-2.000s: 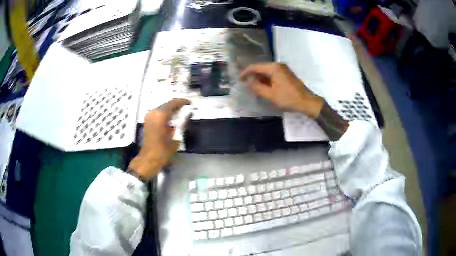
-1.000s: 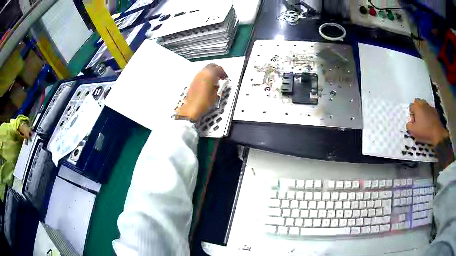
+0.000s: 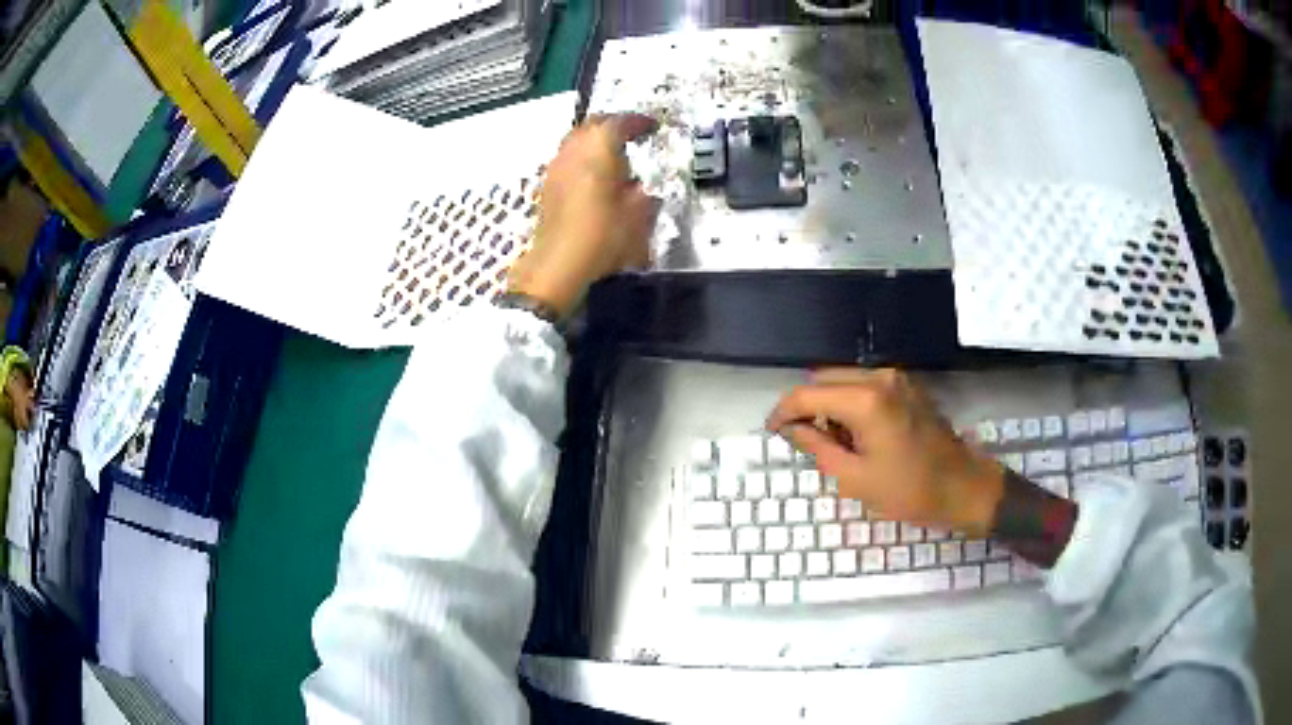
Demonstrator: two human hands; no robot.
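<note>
My left hand (image 3: pixel 584 213) is at the left edge of the metal plate (image 3: pixel 867 106), beside the left parts tray (image 3: pixel 333 184), with a crumpled white scrap (image 3: pixel 665 206) at its fingers. The black fixture (image 3: pixel 767 167) stands on the plate to its right, not touched. Whether it holds a piece cannot be told. My right hand (image 3: pixel 900 451) is over the upper left of the white keyboard (image 3: pixel 794 552), fingers curled with thumb and forefinger close together. Whether it holds anything is hidden.
The right parts tray (image 3: pixel 1041 106) has dark pieces at its lower right. Stacked trays (image 3: pixel 432 64) lie at the upper left. A dark blue case (image 3: pixel 213 404) and yellow posts (image 3: pixel 191 78) are at the left. Part of another person shows at the far left edge.
My left hand has moved from the left tray to the plate's left edge. My right hand has moved from the right tray to the keyboard. The view has shifted.
</note>
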